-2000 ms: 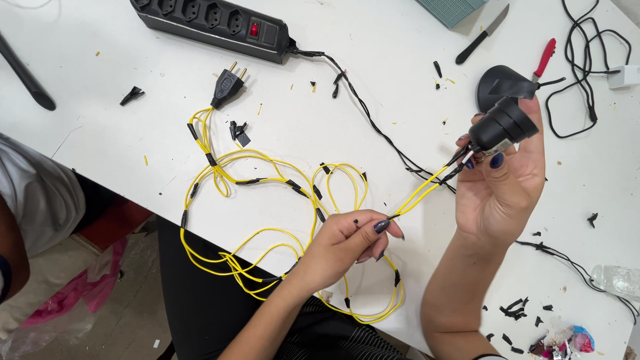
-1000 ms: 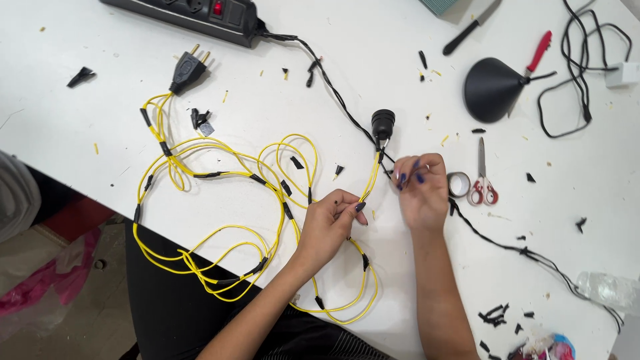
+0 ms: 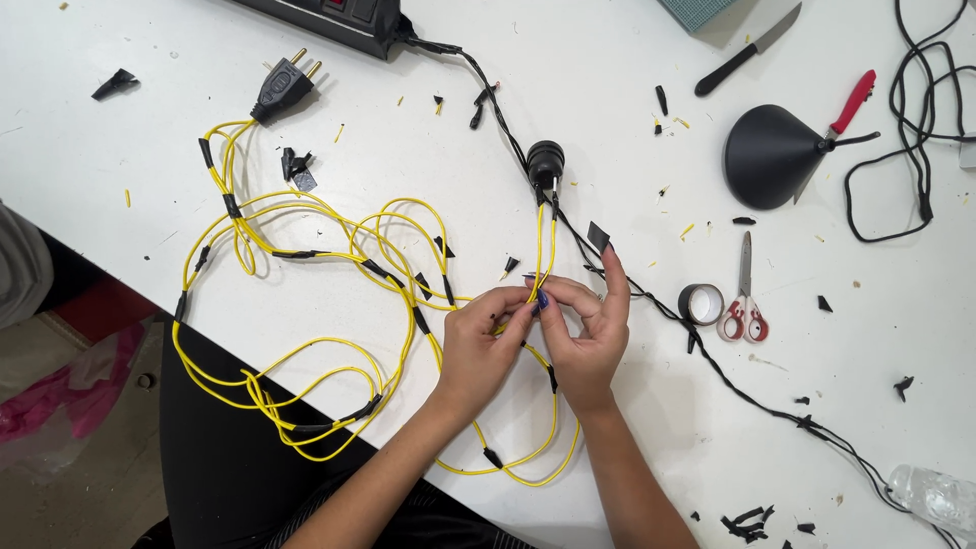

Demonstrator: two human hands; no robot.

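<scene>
My left hand [image 3: 488, 335] and my right hand [image 3: 585, 328] meet at mid-table, both pinching the pair of yellow wires [image 3: 546, 248] below a black lamp socket [image 3: 546, 162]. The socket lies on the table, its two wires entering at the near side. A small piece of black tape [image 3: 598, 236] clings to my raised right index fingertip. The yellow cable [image 3: 305, 200], bound at intervals with black tape, loops left to a black two-pin plug [image 3: 282, 90]. The fingers hide the wires where they are pinched.
Right of my hands are a tape roll [image 3: 701, 304], scissors [image 3: 745, 293], a black cone [image 3: 770, 156], a red-handled knife [image 3: 852, 105] and a black-handled knife [image 3: 751, 49]. A black power strip [image 3: 335, 23], twisted black cable [image 3: 732, 385], scraps [image 3: 747, 526] and clear plastic [image 3: 934, 492] surround the work.
The socket, held up in my right hand two seconds ago, now rests on the table. My right hand has joined my left at the wires, and tape shows on its index finger.
</scene>
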